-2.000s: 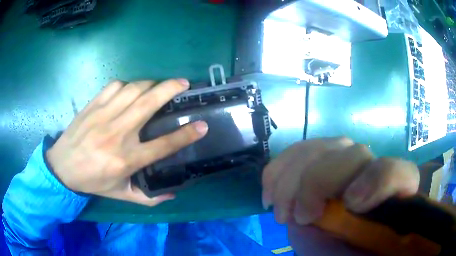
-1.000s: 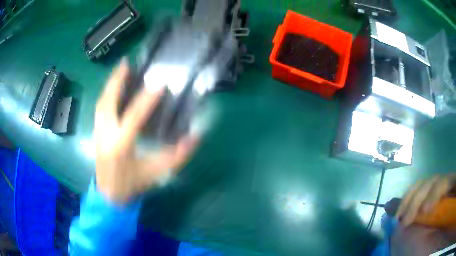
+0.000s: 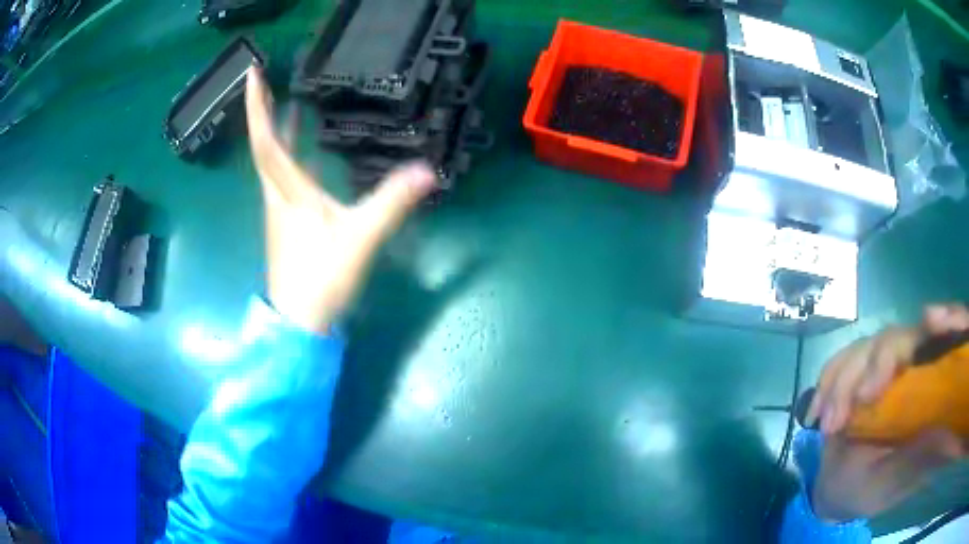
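My left hand (image 3: 319, 218) is open, with thumb and fingers spread, and somewhat blurred. It is just in front of a stack of black housings (image 3: 372, 48) with grey centre panels and small loop tabs. It holds nothing that I can see. My right hand (image 3: 877, 388) is at the right edge, closed around an orange electric screwdriver (image 3: 916, 402), whose thin dark bit points left. The screwdriver's rear is cut off by the picture's edge.
One more housing (image 3: 216, 94) lies left of the stack. A smaller black part (image 3: 106, 250) is at far left. An orange-red bin (image 3: 683, 112) of tiny dark pieces stands beside the white screw feeder (image 3: 813, 175). A clear bag (image 3: 922, 138) and a thin cable (image 3: 797, 388) are at right.
The blurred housing in my left hand is now out of it, and a housing lies atop the stack. My left hand is open. My right hand still grips the screwdriver at the right.
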